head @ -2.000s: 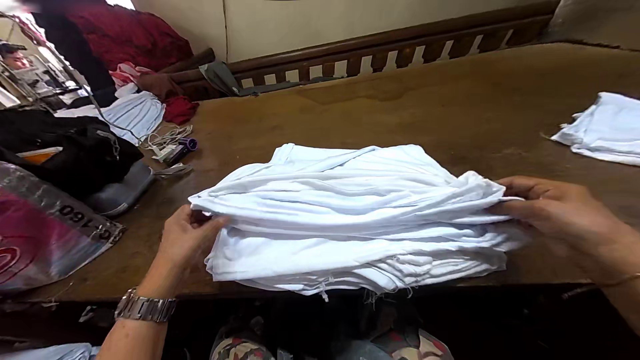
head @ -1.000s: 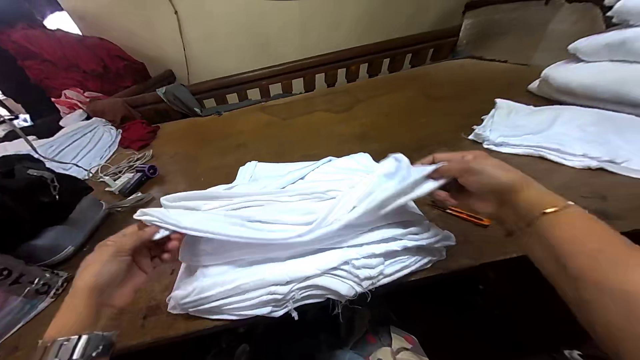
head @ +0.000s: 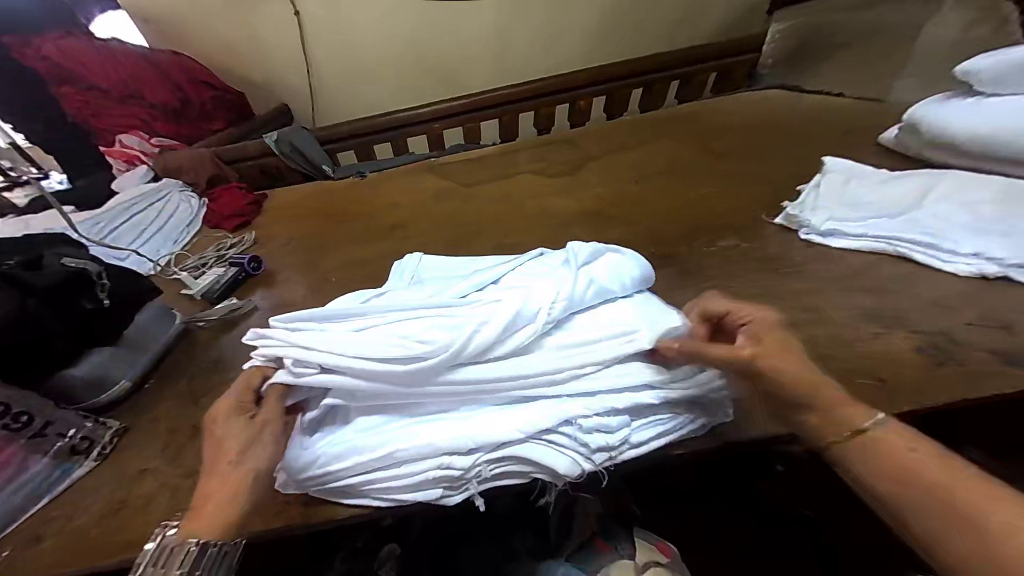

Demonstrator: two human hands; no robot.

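A stack of white cloth pieces [head: 480, 384] lies near the front edge of the wooden table, its layers loosely folded and threads hanging from the front. At its left side, my left hand [head: 248, 440], with a metal watch on the wrist, pinches the edges of some upper layers. My right hand [head: 736, 352], slightly blurred and with a thin bracelet on the wrist, has thumb and finger closed on the right edge of a layer. The undersides of the layers are hidden.
Folded white cloths [head: 920, 216] and a pile of stuffed white bundles [head: 960, 128] are at the right. At the left are a power strip with cords [head: 220, 280], a grey cap [head: 120, 360], a black bag [head: 56, 304] and a printed plastic bag [head: 48, 456]. A wooden railing [head: 520, 120] runs behind.
The right hand, which held a top layer raised a second ago, is now lower at the stack's right edge. That layer lies folded over on top. The view has turned rightward since the oldest frame.
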